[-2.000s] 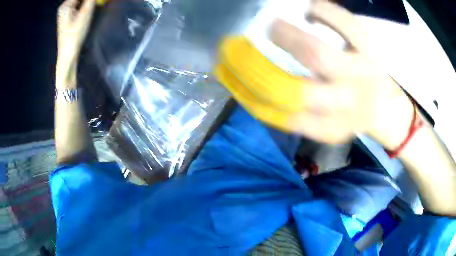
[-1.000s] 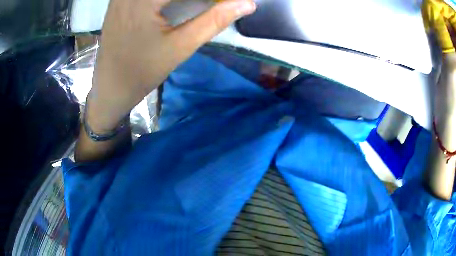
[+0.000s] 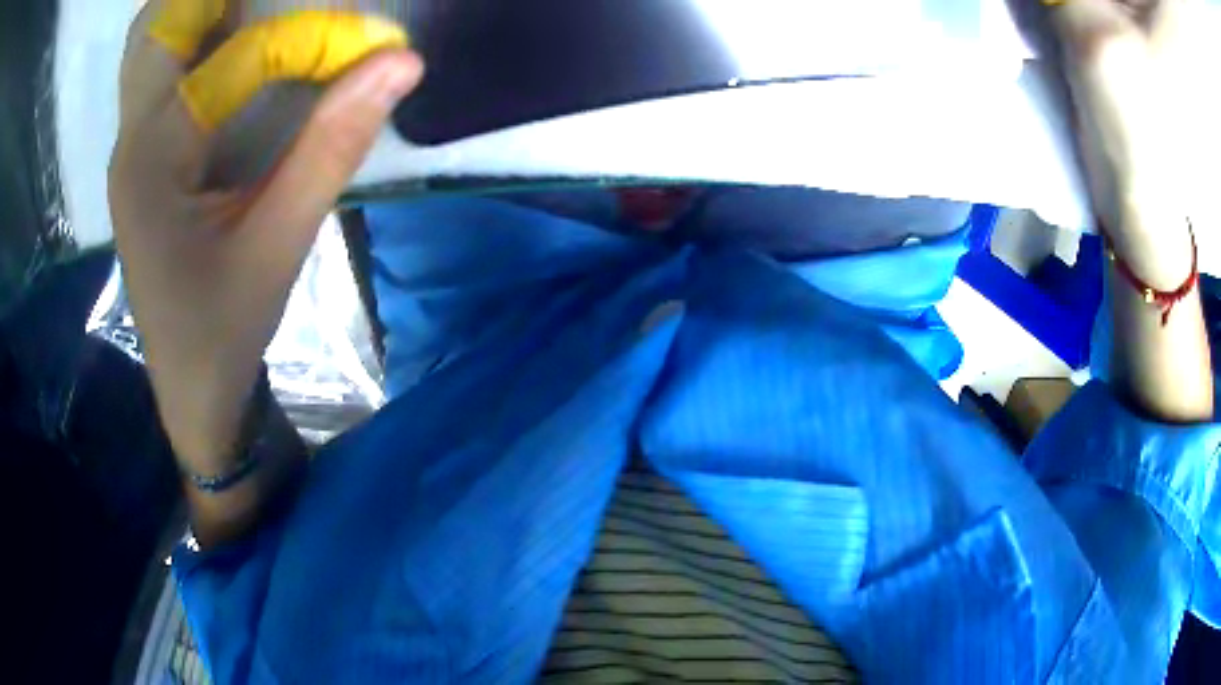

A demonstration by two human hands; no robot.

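Observation:
A large dark slab with a glossy, bright reflection, maybe a phone [image 3: 576, 74], lies at the top on a white surface [image 3: 803, 141] and is cut off by the top edge. My left hand [image 3: 228, 174] is at the upper left, with yellow finger cots on its fingers. Its thumb tip is at the slab's left end, with the fingers curled above; whether it grips the slab is unclear. My right hand [image 3: 1125, 80] is at the upper right, its fingers mostly cut off by the top edge; what they touch is hidden.
Shiny clear plastic bags [image 3: 321, 328] are below the bench edge at the left, behind my left forearm. A bright blue tray [image 3: 1031, 308] with whitish content is at the right, beside a small brown block [image 3: 1038, 402]. My blue smock fills the lower middle.
My left hand has moved left, and its yellow cots now show. My right hand has shifted slightly left and up. The dark slab appears further left; the view has also shifted.

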